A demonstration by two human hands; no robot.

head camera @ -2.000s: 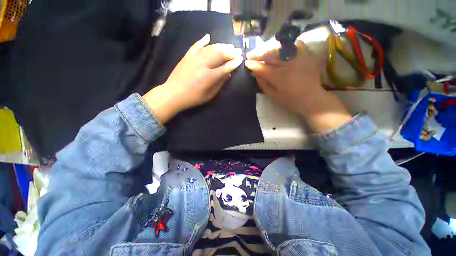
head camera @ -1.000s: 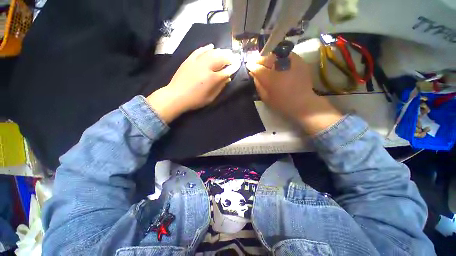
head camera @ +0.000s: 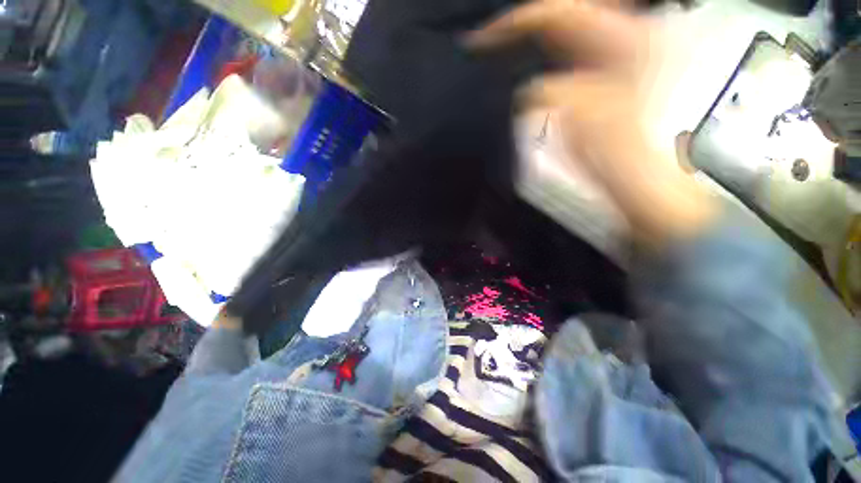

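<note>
The black cloth (head camera: 444, 141) runs from the top centre down to the lower left, over the table edge and in front of my lap. My right hand (head camera: 604, 104) is blurred, over the cloth's right side and the pale table (head camera: 557, 174), with its fingers apart. My left hand is almost wholly hidden by the cloth's lower left end; only a sliver of skin (head camera: 227, 321) shows above the cuff. The machine bed with its dark-outlined plate (head camera: 755, 104) is at the right.
A blue crate (head camera: 330, 132) with white cloth scraps (head camera: 194, 189) stands at the left. A red plastic frame or basket (head camera: 113, 291) is farther left. A yellow handle loop (head camera: 852, 259) shows at the right rim.
The view has swung left, bringing the crate in. Both hands have left the needle area. The cloth now hangs across towards the lower left, covering my left hand.
</note>
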